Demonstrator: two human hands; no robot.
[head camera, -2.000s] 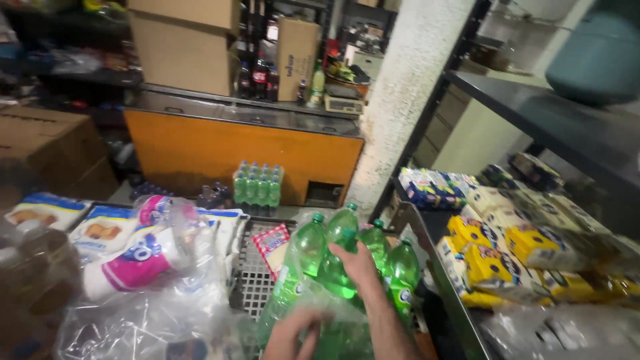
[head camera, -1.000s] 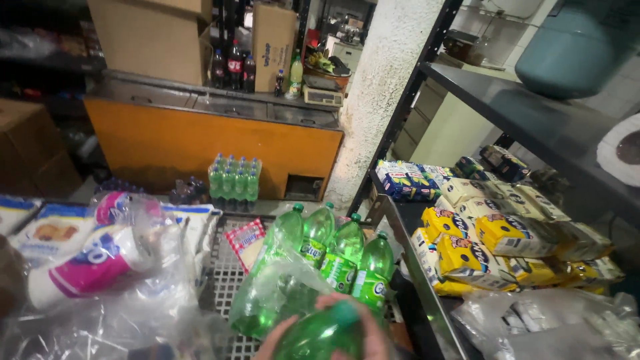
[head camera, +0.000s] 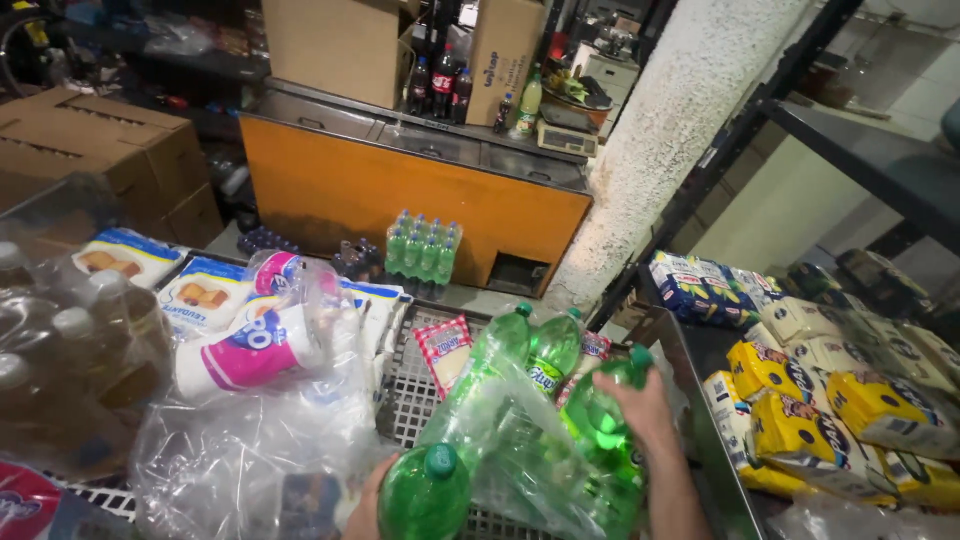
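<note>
My left hand (head camera: 369, 501) is closed around a green plastic soda bottle (head camera: 424, 491) with a teal cap, at the bottom centre. At the right, my right hand (head camera: 637, 394) grips another green soda bottle (head camera: 600, 412) just below its cap. Two more green bottles, one of them here (head camera: 556, 346), stand beyond, between the hands. Torn clear plastic wrap (head camera: 510, 450) hangs around the bottles. Behind them, a bag of rice (head camera: 444, 352) with a red checked edge lies on the perforated grey rack (head camera: 411, 405).
Paper towel rolls (head camera: 251, 345), flour bags (head camera: 202, 292) and wrapped bottles of brownish liquid (head camera: 112, 330) crowd the left. Yellow flour packs (head camera: 795, 427) are stacked on the right shelf. An orange cooler (head camera: 360, 187), a green bottle pack (head camera: 424, 251) and a white pillar (head camera: 667, 127) stand beyond.
A second ago a green bottle was held low at the centre, and the right hand was not on the far-right bottle. Now that hand grips a bottle at the right. The view has shifted.
</note>
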